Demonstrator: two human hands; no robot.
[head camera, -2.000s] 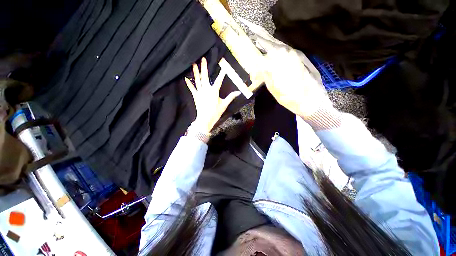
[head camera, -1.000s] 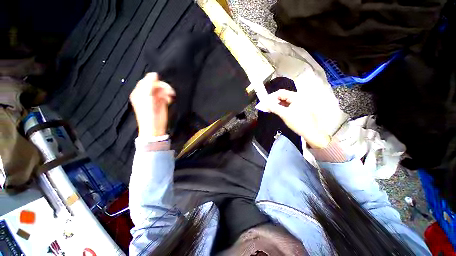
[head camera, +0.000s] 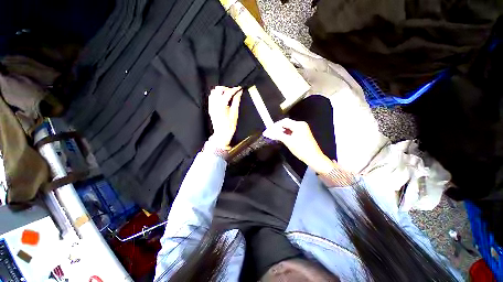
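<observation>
The black pleated garment lies over the work board, whose yellow-tan edge shows at its right. Two tiny white dots show on the pleats. My right hand holds the lower end of the white marking gauge, which points up and left over the black cloth. My left hand is at the cloth, left of the gauge's upper end, with thumb and fingertips close together. Whether it pinches the cloth or a small piece is too small to tell.
Off-white crumpled cloth hangs right of the board. Brown garments lie over a blue plastic basket at upper right. At left are a white table, with an orange piece on it, and draped brown cloth.
My left hand has moved right across the garment, towards the gauge. My right hand has moved slightly left and down, bringing the gauge off the board's edge and over the black cloth.
</observation>
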